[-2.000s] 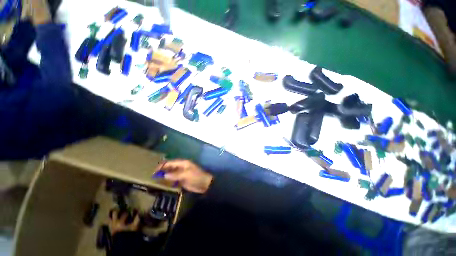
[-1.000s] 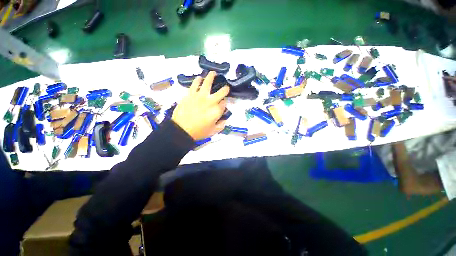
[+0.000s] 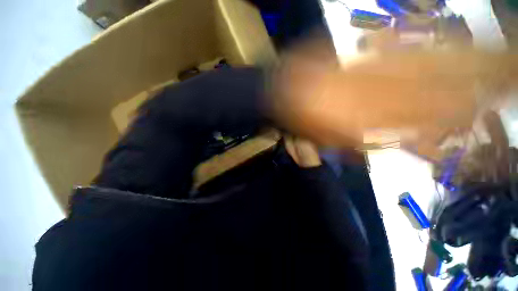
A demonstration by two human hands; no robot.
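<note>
My left hand (image 3: 369, 96) is a large motion blur at the end of a dark sleeve that crosses the carton (image 3: 74, 131). It lies over the white bench strip (image 3: 383, 187); its fingers and anything in them cannot be made out. A small part of my right hand (image 3: 304, 152) shows at the carton's near right edge, below the left wrist; the rest is hidden. Several black housings (image 3: 483, 233) lie piled on the bench at the right. Dark pieces (image 3: 218, 142) show inside the carton, partly covered by my sleeve.
Blue battery packs (image 3: 414, 210) with brown pads lie on the bench, with a green circuit board (image 3: 440, 250) among them. Another battery pack (image 3: 370, 20) is at the top. A brown box (image 3: 111, 11) is cut off at the top left. My dark clothing fills the bottom.
The view has swung down and left onto the carton. My left hand, over the black housings on the bench before, is now blurred beside the carton. Part of my right hand has come into view.
</note>
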